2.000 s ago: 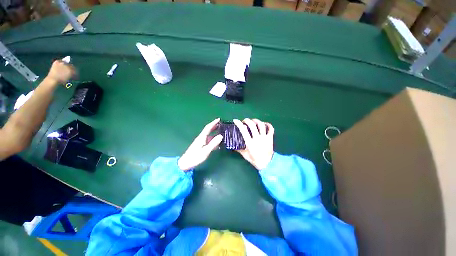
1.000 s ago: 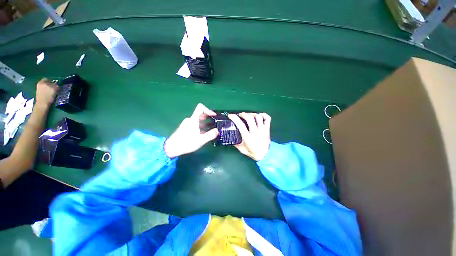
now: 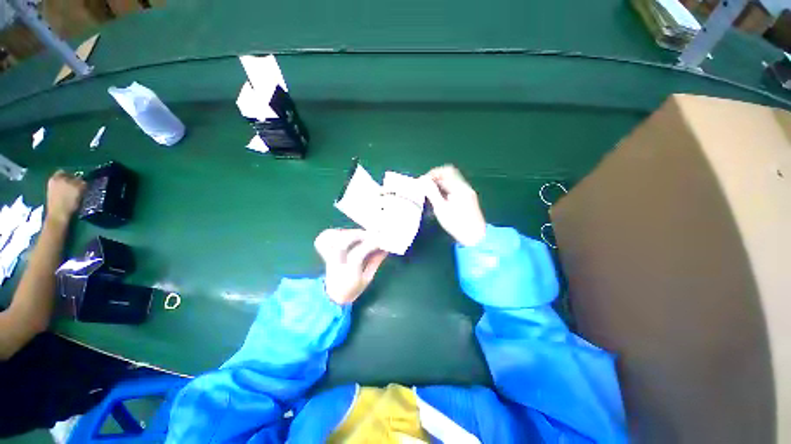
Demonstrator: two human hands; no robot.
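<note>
An open retail box (image 3: 386,208) with pale inner flaps spread shows in front of me, above the green surface. My left hand (image 3: 349,260) grips its lower left side. My right hand (image 3: 453,201) has its fingers at the upper right flap. The box's contents cannot be seen. Another open retail box (image 3: 279,130) stands upright further back, with white flaps or paper sticking out of its top. A whitish crumpled bag (image 3: 149,113) stands to the left of it.
A large brown carton (image 3: 655,260) fills the right side, with thin rings beside it. Black retail boxes (image 3: 108,193) sit at the left near another person's arm (image 3: 36,269) and white papers (image 3: 17,234). A blue stool (image 3: 121,408) is at lower left. Metal posts stand at the back.
The black box between my hands now shows open, with pale flaps out. My right hand has shifted to a flap. The view has turned, so the bench things sit further left or lower.
</note>
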